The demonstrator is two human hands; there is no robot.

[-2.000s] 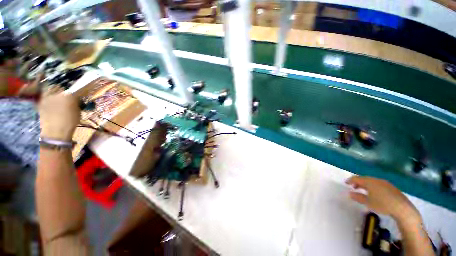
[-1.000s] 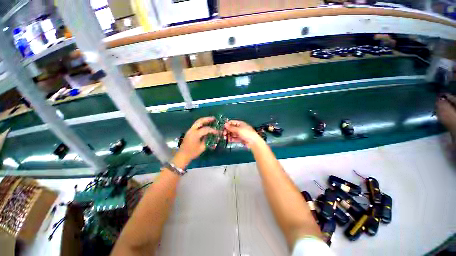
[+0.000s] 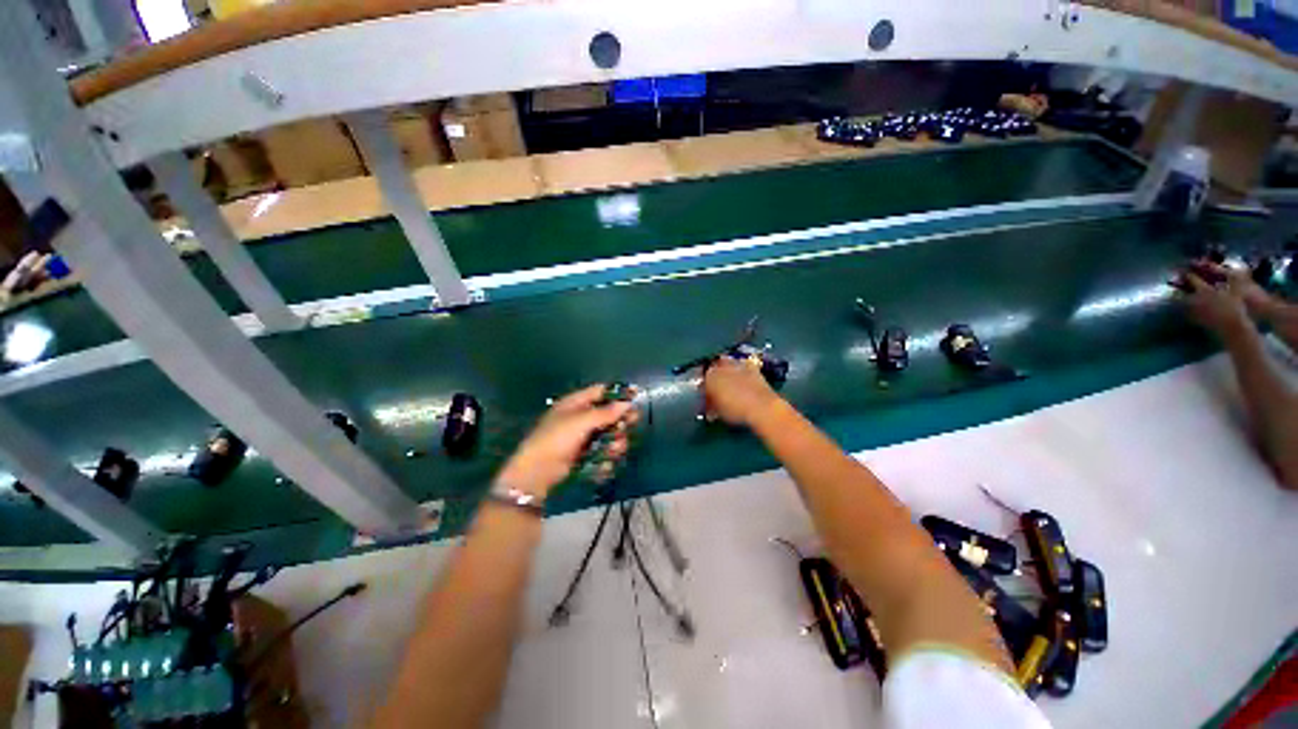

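Note:
My left hand (image 3: 577,439) is closed around several small green circuit boards (image 3: 604,459). Their black cable leads (image 3: 622,548) hang down over the white bench edge. My right hand (image 3: 735,390) is over the green belt, at a black pack with a cord (image 3: 770,365). Its fingertips point down and are partly hidden, so I cannot tell if they grip anything. A loose pile of black packs with yellow stripes (image 3: 968,547) lies on the bench at right, partly behind my right forearm.
The green belt (image 3: 570,342) carries spaced black units left and right. White frame posts (image 3: 256,342) cross it at left. Stacked boards with leads (image 3: 164,672) stand in a carton at lower left. Another person's hands (image 3: 1217,302) are over the belt at far right.
My hands were together over the boards and are now apart. My right hand has moved right to the pack on the belt. The view has shifted, and leads now hang clearly below my left hand.

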